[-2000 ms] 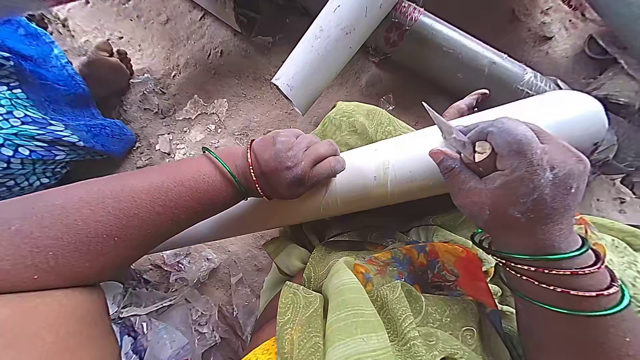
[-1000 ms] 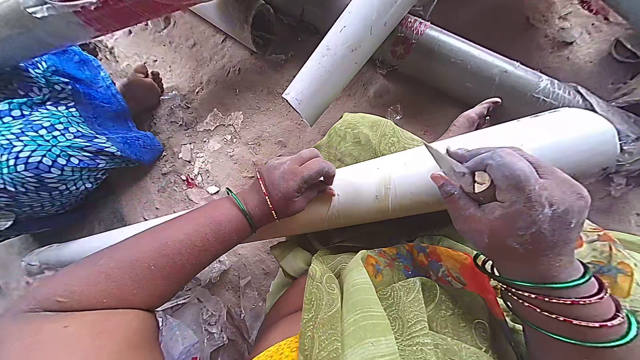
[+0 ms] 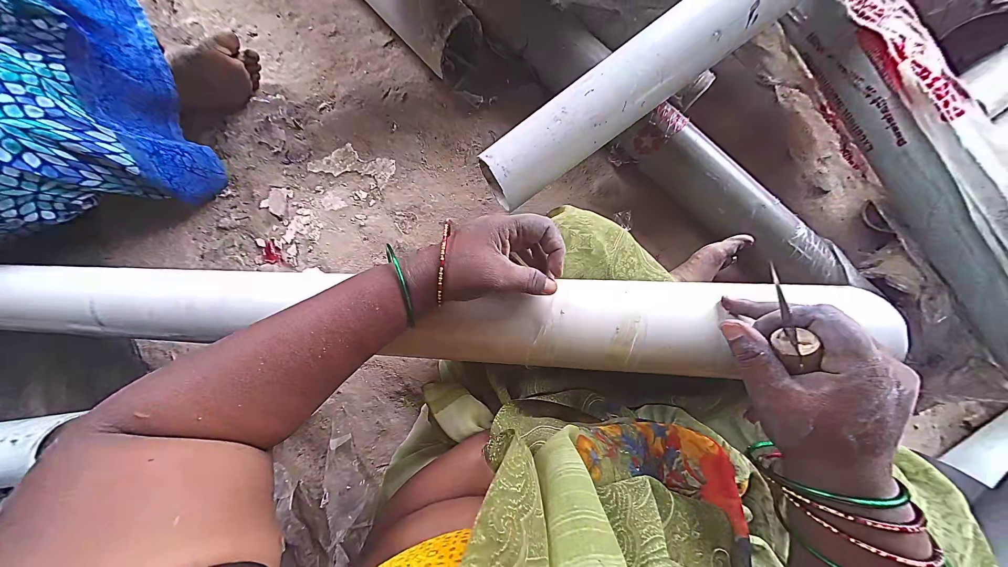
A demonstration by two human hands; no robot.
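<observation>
A long white plastic pipe (image 3: 630,323) lies across my lap, its rounded end at the right and bands of clear tape near its middle. My left hand (image 3: 504,260) rests at the upper edge of the pipe with curled fingers, thumb close to the forefinger; whether something thin is between them I cannot tell. Over the right part of the pipe, my right hand (image 3: 827,378) grips a knife (image 3: 795,346) by its round wooden handle, the narrow blade pointing up and away from me. Its fingertips are at the pipe's surface.
Another white pipe (image 3: 583,126) slants across a grey plastic-wrapped pipe (image 3: 724,181) beyond my lap. A wrapped pipe with red print (image 3: 906,134) lies at the right. Another person's foot (image 3: 213,75) and blue patterned cloth (image 3: 79,118) are at the upper left. Scraps litter the dirt floor.
The knife blade, which pointed up and left, now points nearly straight up. The pipe in my lap, slanted before, lies nearly level across the view. My left hand stays beside it.
</observation>
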